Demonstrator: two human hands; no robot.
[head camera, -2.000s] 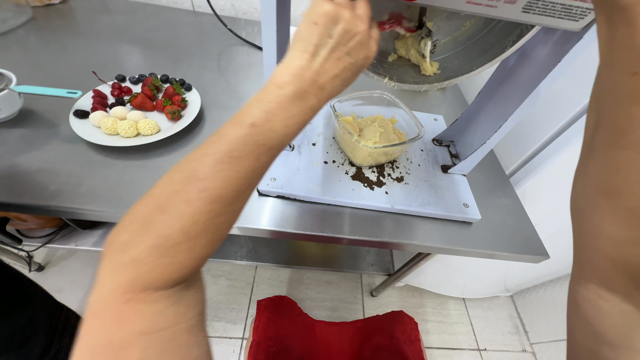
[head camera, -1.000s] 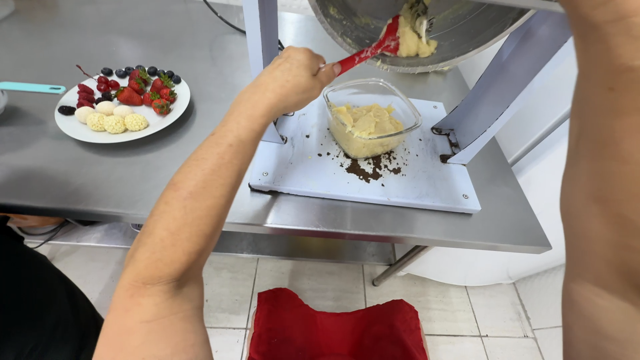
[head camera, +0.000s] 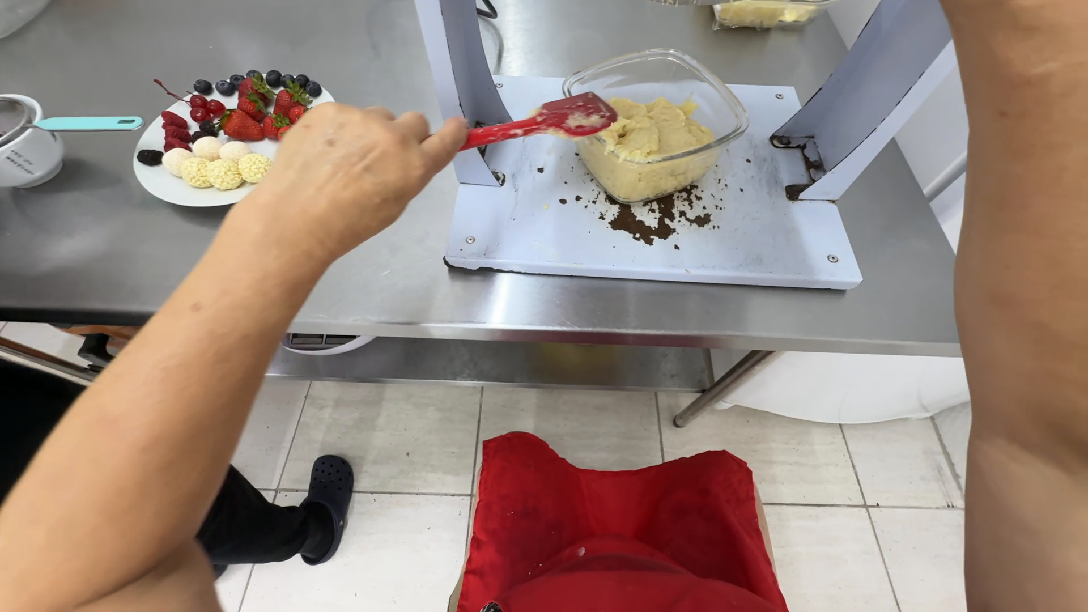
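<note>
My left hand (head camera: 361, 174) grips a red spatula (head camera: 544, 121) smeared with pale batter. The blade is over the left part of a square glass bowl (head camera: 722, 127); whether it touches the rim I cannot tell. Thick pale yellow batter (head camera: 659, 140) fills much of the bowl, which stands on the light-coloured metal base (head camera: 535, 246) of a stand mixer. Dark brown flakes or worn patches (head camera: 650, 223) mark the base beside the bowl. Of my right side only the raised arm shows at the right edge; the hand is out of view above.
A white plate (head camera: 200, 195) of berries and round sweets lies left of my left hand. Further left are a small white cup (head camera: 34, 153) and a turquoise handle (head camera: 93, 124). The mixer's uprights (head camera: 875, 102) flank the bowl. Someone's leg and dark clog (head camera: 330, 501) are below the steel table (head camera: 382, 289).
The metal mixing bowl has gone almost wholly out of view at the top. The red spatula has moved from inside it down to the glass bowl, still in my left hand.
</note>
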